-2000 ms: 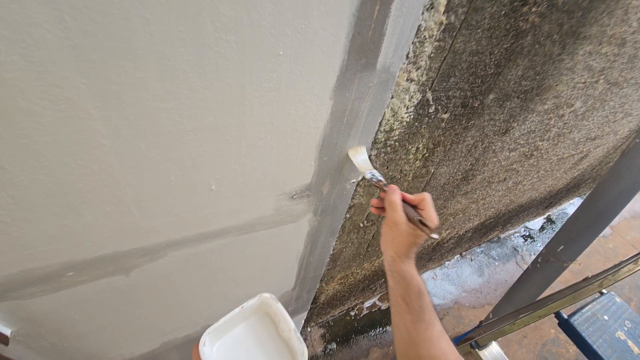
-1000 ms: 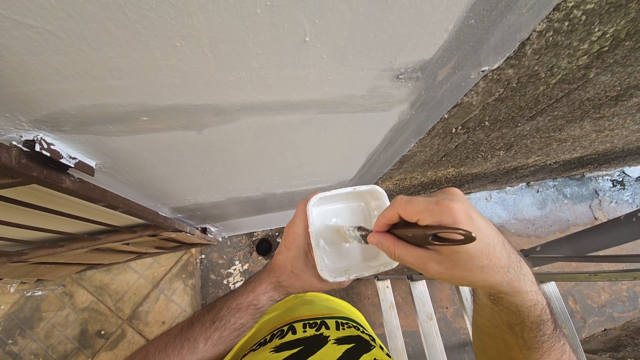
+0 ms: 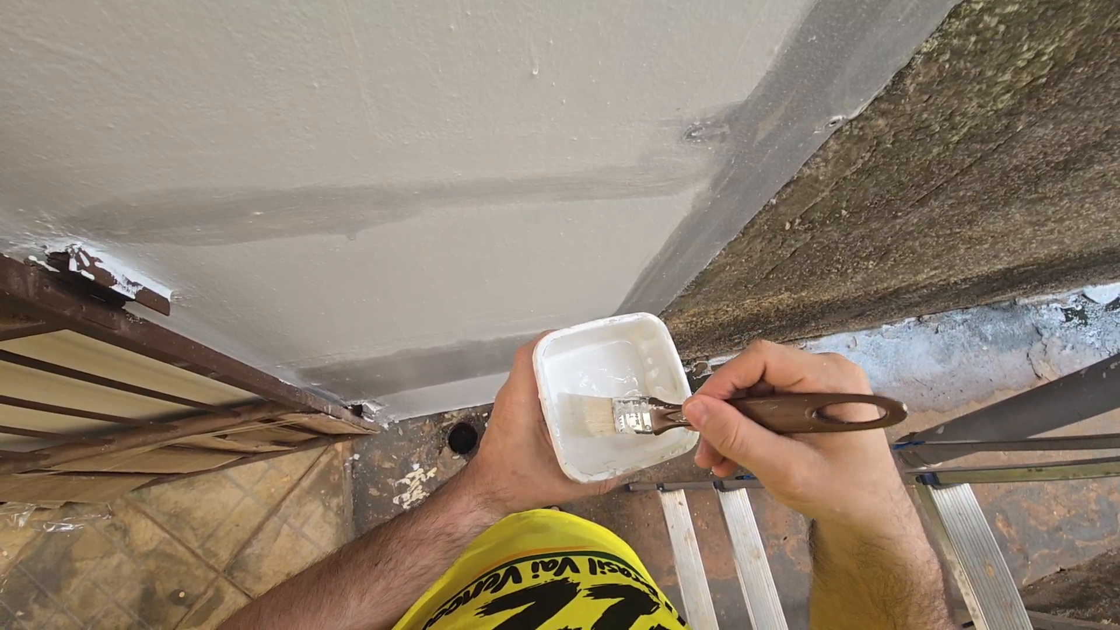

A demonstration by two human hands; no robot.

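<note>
My left hand grips a white plastic tub from its left side and underneath, in front of my yellow shirt. White paint lies inside the tub. Between the thumb and fingers of my right hand is a paintbrush with a brown handle and a metal ferrule. Its pale bristles are inside the tub, pointing left. Beyond the tub rises a light grey painted wall with darker grey bands across it and along its right edge.
A rough, stained wall adjoins the painted one at the right. An aluminium ladder stands below me, with a dark diagonal bar at the right. A brown metal gate is at the left, above floor tiles.
My right hand has brought the brush from the wall's edge to the tub, where the bristles now are. The view has swung down and left. Since one second ago, the brush has shifted slightly within the tub.
</note>
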